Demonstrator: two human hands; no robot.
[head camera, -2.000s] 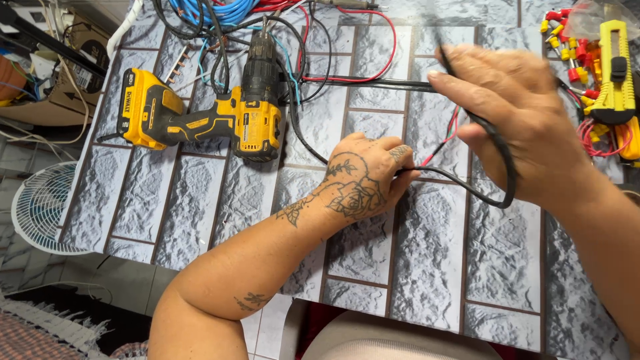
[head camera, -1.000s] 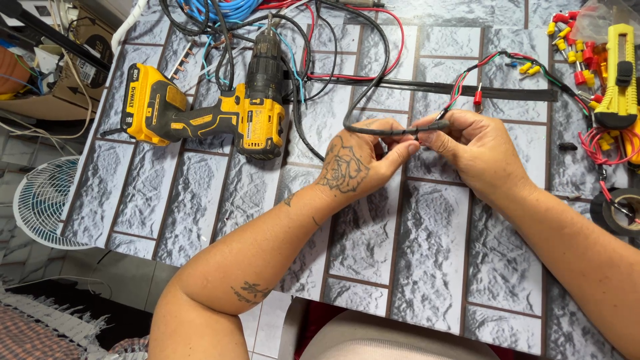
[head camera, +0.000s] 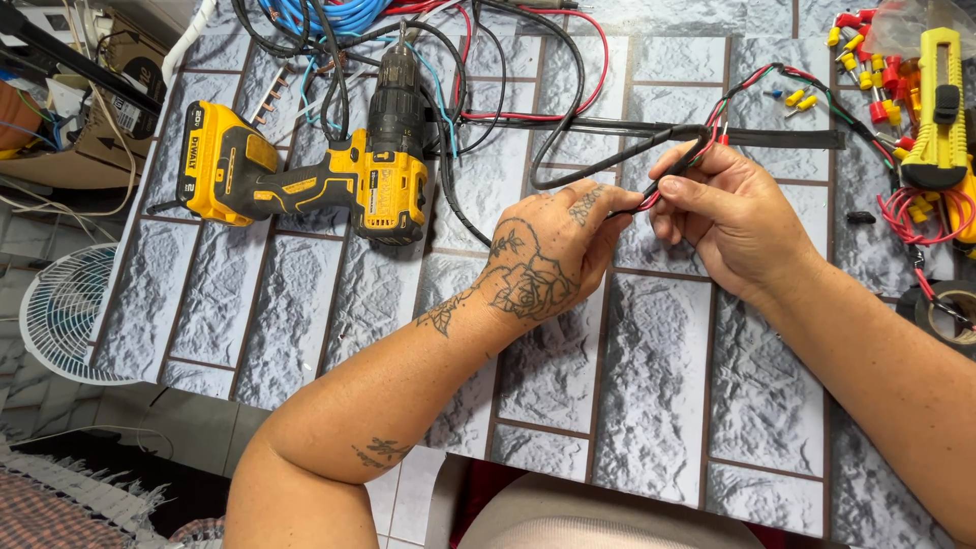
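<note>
My left hand (head camera: 553, 248) pinches a bundle of red, black and green wires near the middle of the table. Just right of it, my right hand (head camera: 720, 206) grips the same wires where a black spiral wrap (head camera: 618, 158) bends back on itself. Red, green and black wires (head camera: 762, 70) arc from my right hand toward the right side. A red-collared wire ferrule (head camera: 723, 136) shows above my right fingers. The fingertips partly hide the held stretch of wires.
A yellow DeWalt cordless drill (head camera: 305, 179) lies at left, below coiled blue cable (head camera: 335, 14). At right are a yellow utility knife (head camera: 942, 107), loose ferrules (head camera: 801, 101) and a black tape roll (head camera: 949, 309). A flat black strip (head camera: 785, 139) lies behind my hands.
Two seconds ago my right hand was raised with a loop of the black cable; it came down beside my left. Since one second ago, the black wrap has folded into a bend at my right fingers.
</note>
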